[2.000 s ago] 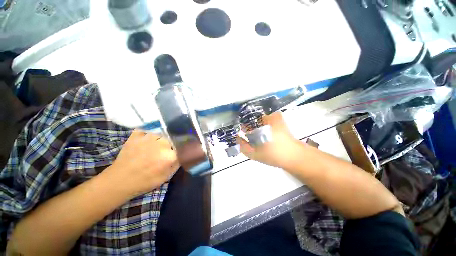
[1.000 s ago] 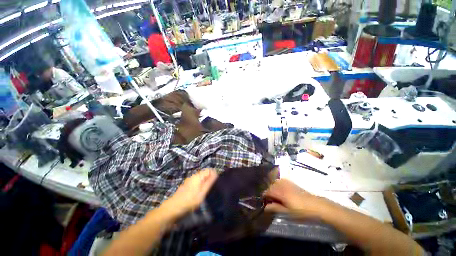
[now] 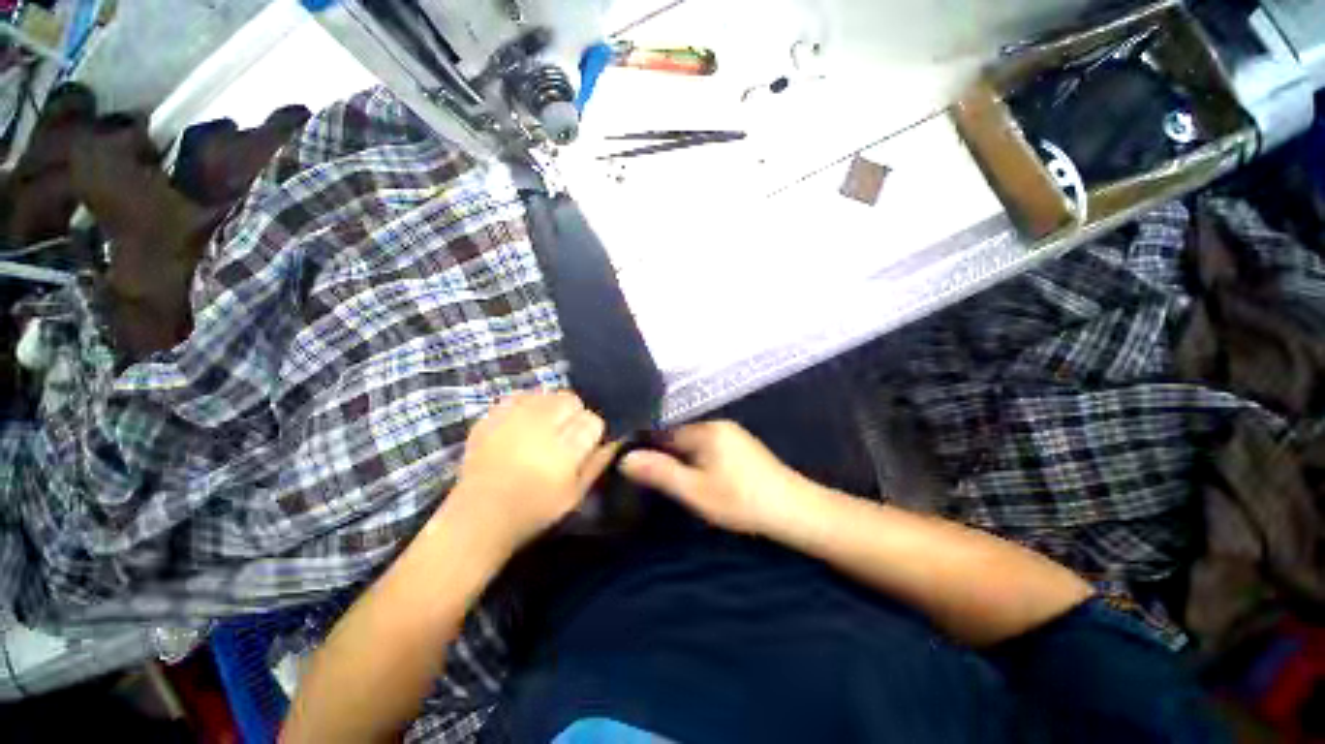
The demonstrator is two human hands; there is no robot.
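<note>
The plaid fabric panel (image 3: 422, 291) lies bunched on the table left of the needle. A dark band (image 3: 593, 298) runs along its right edge, from the presser foot (image 3: 541, 163) down to the table's front edge. My left hand (image 3: 535, 458) is closed on the band's near end beside the plaid. My right hand (image 3: 712, 472) pinches the same end from the right, its fingers close to the left ones. The exact grip under the fingers is hidden.
Thread snips (image 3: 661, 60) and tweezers (image 3: 676, 143) lie right of the needle. A brown square scrap (image 3: 866, 180) is further right, before a cardboard tray (image 3: 1009, 172) holding black pieces. Plaid and brown cloth (image 3: 1075, 436) heaps at right. A blue basket (image 3: 247, 676) is below left.
The view has tilted down from the factory floor to the table. The dark band now lies stretched flat from the presser foot, and my hands are at its near end, closer together.
</note>
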